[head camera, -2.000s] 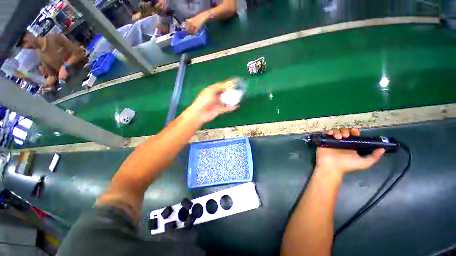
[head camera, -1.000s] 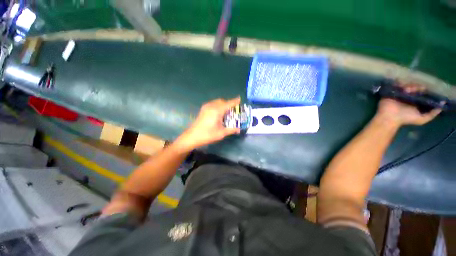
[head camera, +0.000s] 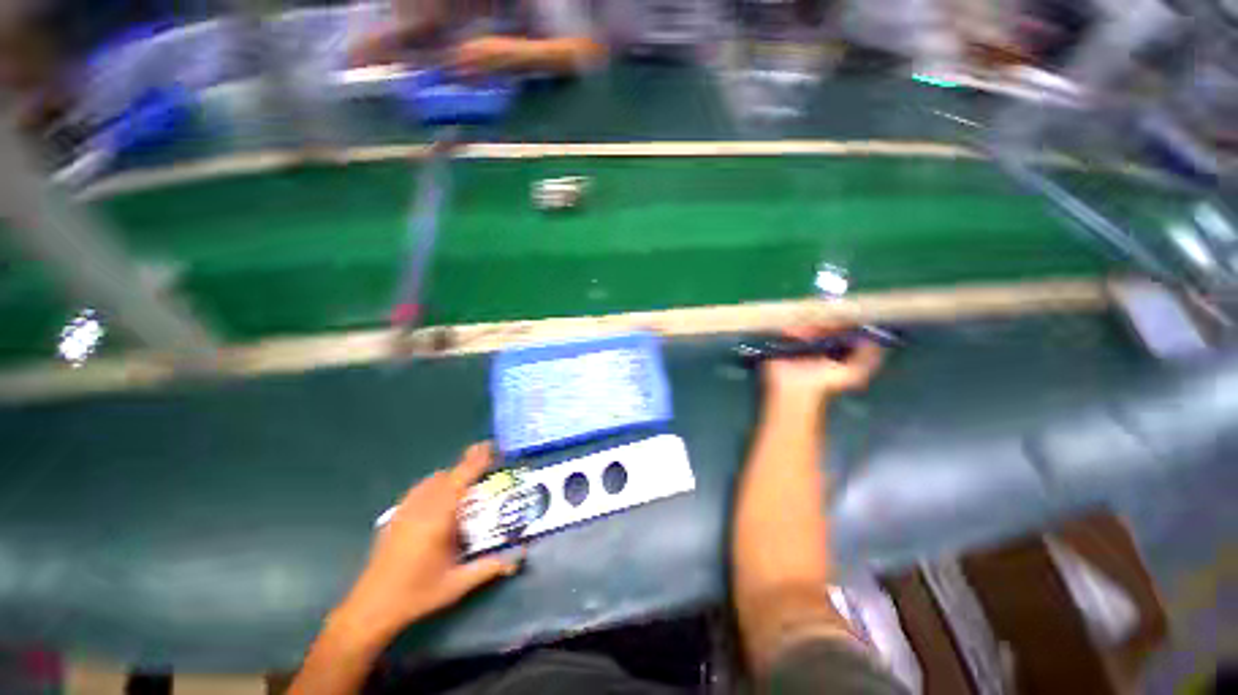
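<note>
The long white fixture plate (head camera: 656, 471) lies in front of me, with dark round holes at its right part. A small open unit (head camera: 505, 508) with mixed white, yellow and dark parts sits at its left part, blurred. My left hand (head camera: 441, 536) is at the plate's left end, index finger and thumb spread on either side of the unit; contact is unclear. My right hand (head camera: 819, 367) holds the black electric screwdriver (head camera: 804, 349) level, near the conveyor edge, away from the plate. The blue tray (head camera: 581, 394) of tiny silvery screws stands just behind the plate.
The green conveyor (head camera: 706, 238) runs behind the bench, with a small unit (head camera: 558, 192) on it and a metal crossbar (head camera: 424, 238) across it. Other people's arms (head camera: 523, 54) and a blue bin (head camera: 456, 98) are beyond. A cardboard box (head camera: 1011, 618) is low right.
The view has swung up, showing more conveyor. My left hand has moved from holding the unit over the plate to being spread around it. My right hand still holds the screwdriver.
</note>
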